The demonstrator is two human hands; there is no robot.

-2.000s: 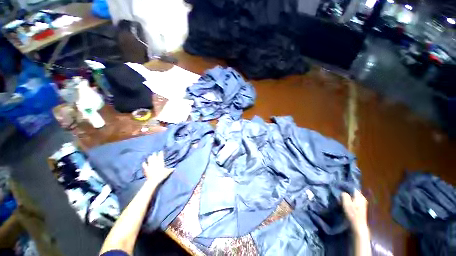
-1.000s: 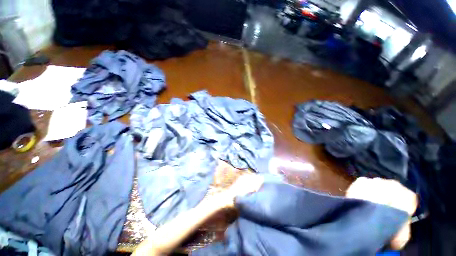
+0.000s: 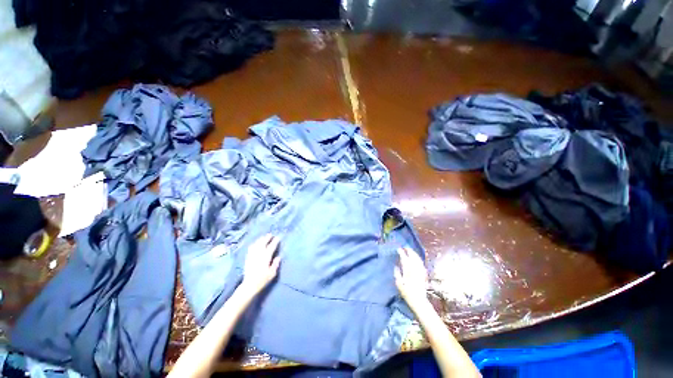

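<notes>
A blue-grey garment body (image 3: 332,251) lies spread on the red-brown table (image 3: 502,295) in front of me, its long hem near me. An armhole (image 3: 392,220) opens at its right side and shows the brown table. My left hand (image 3: 263,260) rests on its left part, fingers spread on the cloth. My right hand (image 3: 410,273) rests at its right edge, just below the armhole, fingers slightly apart. Neither hand visibly pinches the cloth. The worked pile (image 3: 214,184) of crumpled grey garments lies beyond, partly covered by the spread garment.
Left are a long grey garment (image 3: 125,295), a bunched grey heap (image 3: 140,133), paper sheets (image 3: 55,162) and a tape roll (image 3: 37,244). A black heap (image 3: 147,44) is far left. Right are a dark grey pile (image 3: 568,170) and, below the table edge, a blue tub (image 3: 561,362).
The garment both hands held up at the lower right now lies spread in the centre, over part of the worked pile. Both hands have moved left with it and rest on it.
</notes>
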